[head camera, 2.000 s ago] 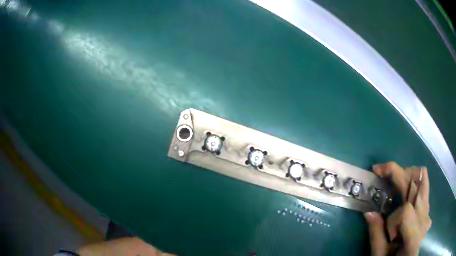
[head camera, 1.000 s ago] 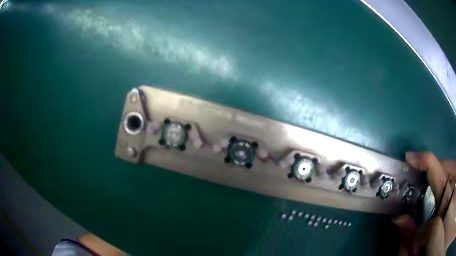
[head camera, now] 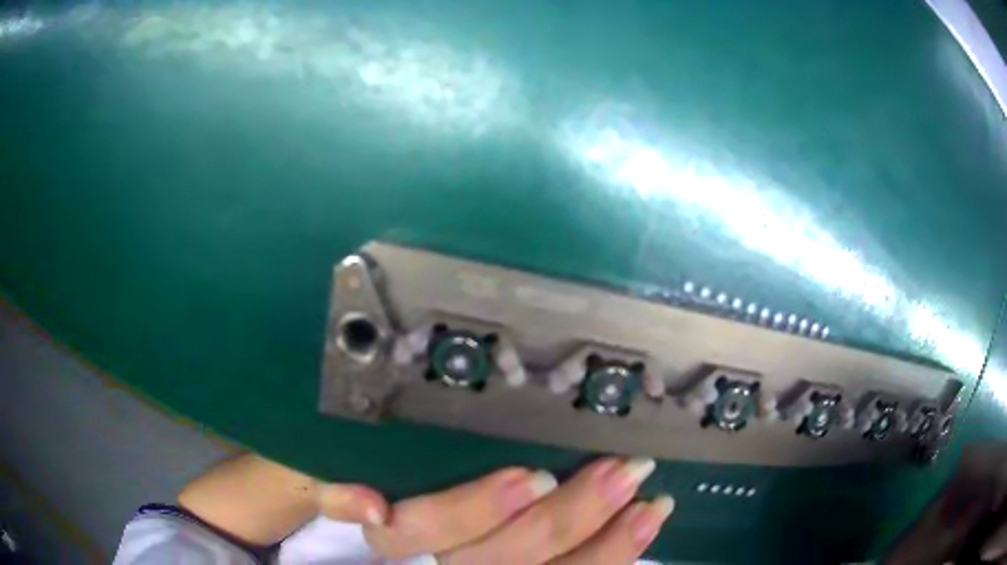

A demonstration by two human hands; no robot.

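Observation:
The long grey-tan fixture bar [head camera: 552,315] lies across the green worktop, with its locating hole [head camera: 357,334] at the left end. Dark square workpieces with round silvery centres, such as this workpiece [head camera: 459,359], sit in a row between pale clamp arms [head camera: 509,361]. My left hand [head camera: 530,513] is at the bottom centre, palm mostly cut off. Its fingers are a little apart at the bar's lower edge, with nothing seen in them. My right hand [head camera: 966,508] is dark, blurred and cut off at the lower right; its grip and any tool are unclear.
Tiny white dots [head camera: 762,313] show in a row along the bar's far edge, and a few more below it. Strong glare lies on the green worktop [head camera: 221,221]. The shiny metal strip [head camera: 977,39] is at the top right corner. Grey floor shows at lower left.
My left hand has come in to the bar's lower edge. My right hand has moved lower, off the bar's right end. The bar now lies lower in view, with dots showing beyond its far edge.

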